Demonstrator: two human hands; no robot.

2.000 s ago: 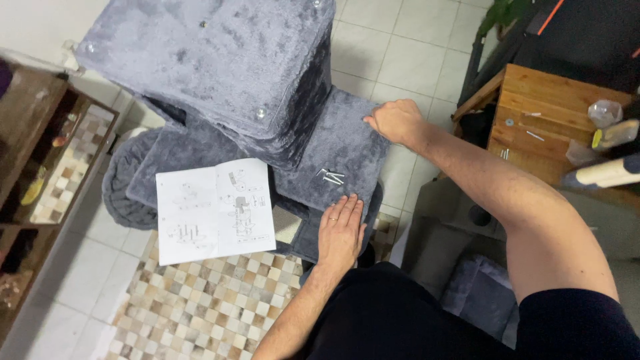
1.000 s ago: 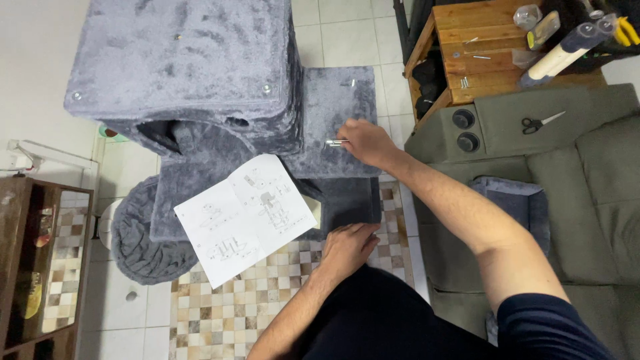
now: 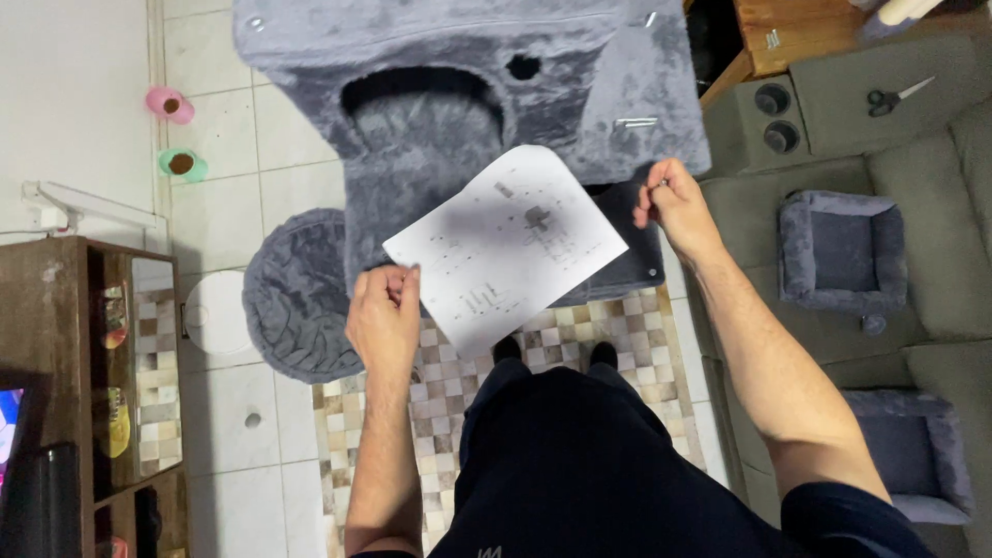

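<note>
My left hand [image 3: 385, 314] pinches the left edge of a white instruction sheet [image 3: 504, 240] printed with diagrams. The sheet lies tilted in front of a grey plush cat tree [image 3: 434, 124], which has an arched opening and a small round hole. Beside the sheet's right side, my right hand [image 3: 676, 203] is curled with a small metal piece [image 3: 663, 183] between its fingers. More metal bolts [image 3: 637, 122] rest on the plush platform above that hand, and another small fastener [image 3: 650, 19] lies at its far edge.
A round plush basket [image 3: 298, 298] adjoins the structure at left, above a patchwork rug [image 3: 442, 387]. At right stands a grey-green sofa [image 3: 829, 186] with scissors [image 3: 895, 98] and a plush bed [image 3: 843, 249]. A wooden cabinet [image 3: 46, 310] is at left.
My right hand has left the bolts on the platform and come down with a small metal piece. My left hand has moved from the platform's near edge to the sheet's left edge and grasped it.
</note>
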